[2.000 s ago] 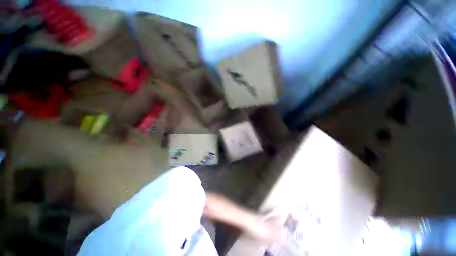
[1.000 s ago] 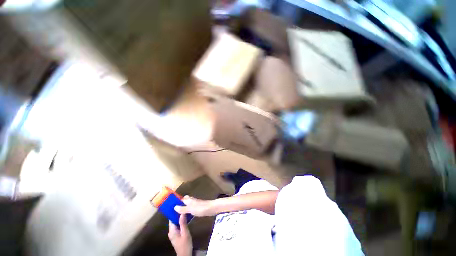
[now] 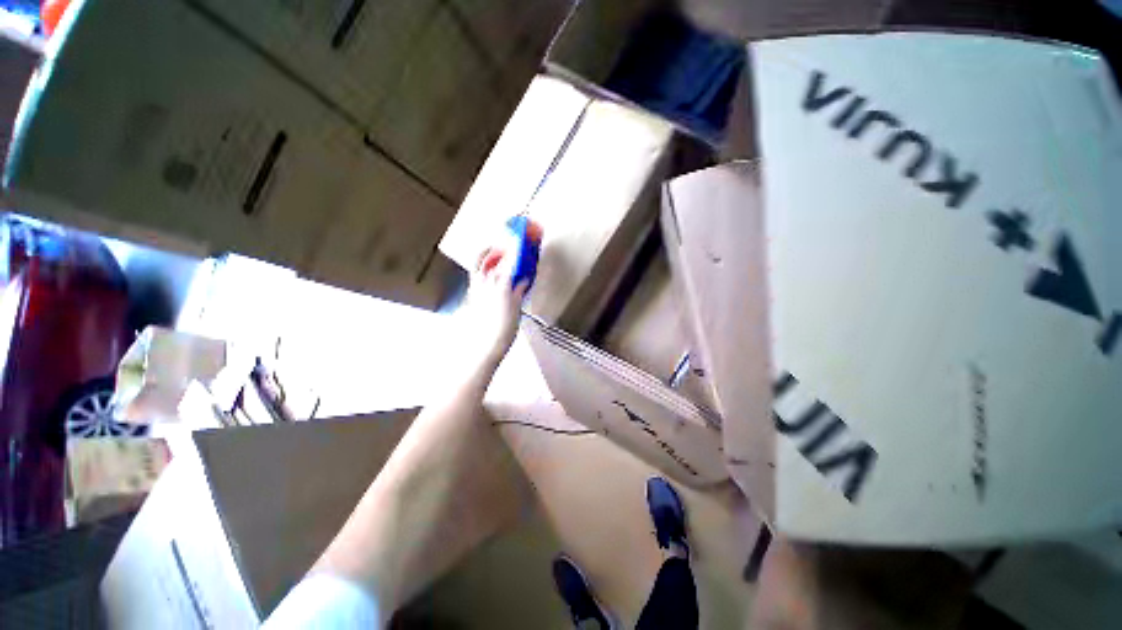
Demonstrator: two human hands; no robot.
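Note:
My left hand (image 3: 492, 289) reaches up from the lower left. It is closed around the blue and orange tape dispenser (image 3: 525, 256), over the near end of a closed tan carton (image 3: 591, 160). A thin line, perhaps tape or a seam, runs along that carton's top above the dispenser. A tan carton (image 3: 935, 295) with black "VIRU / KUJIA" print is large and close at the right. No right hand can be made out; a brown blurred area below that carton is unclear.
An open carton (image 3: 308, 492) stands at lower left. Large cartons (image 3: 246, 160) fill the upper left. Flattened cartons (image 3: 628, 406) lean at centre. Two dark shoes (image 3: 666, 511) are on the floor. A dark red car (image 3: 55, 357) is at far left.
The view has turned. The dispenser was between both hands a second ago; now only my left hand holds it, arm stretched out. The printed carton now shows large at the right.

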